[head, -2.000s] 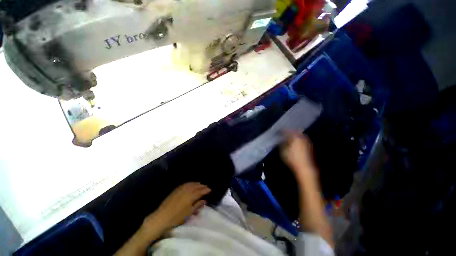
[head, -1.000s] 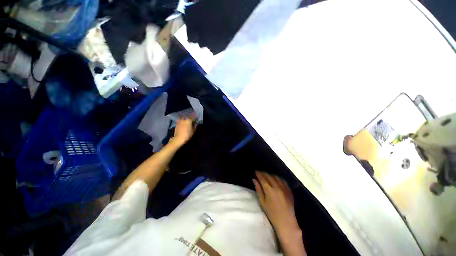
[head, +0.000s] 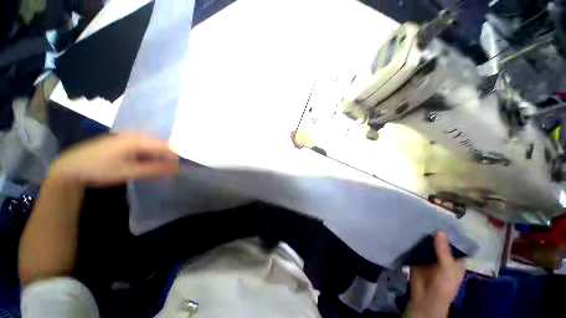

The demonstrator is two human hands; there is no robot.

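A long pale grey strip point(head: 298, 195), with dark cloth point(head: 282, 223) along its lower side, spans the table's near edge and my lap. My left hand point(head: 112, 161) is blurred, its fingertips closed at the strip's upper left corner. My right hand point(head: 437, 276) grips the right end, thumb on top, where a dark part shows. The sewing machine head point(head: 459, 133) stands behind the strip at right. The needle area is partly hidden by the head.
A spare grey strip point(head: 155, 68) lies at the table's left, beside dark cut panels point(head: 105, 56) with jagged ends. The white table point(head: 242, 81) extends behind my work. White cloth point(head: 28, 146) hangs at far left. Red items point(head: 537, 245) are at right.
The view has swung. My left hand has come up from the blue crate at left to the table edge. The strip with dark cloth is now stretched between both hands; my right hand has taken its end.
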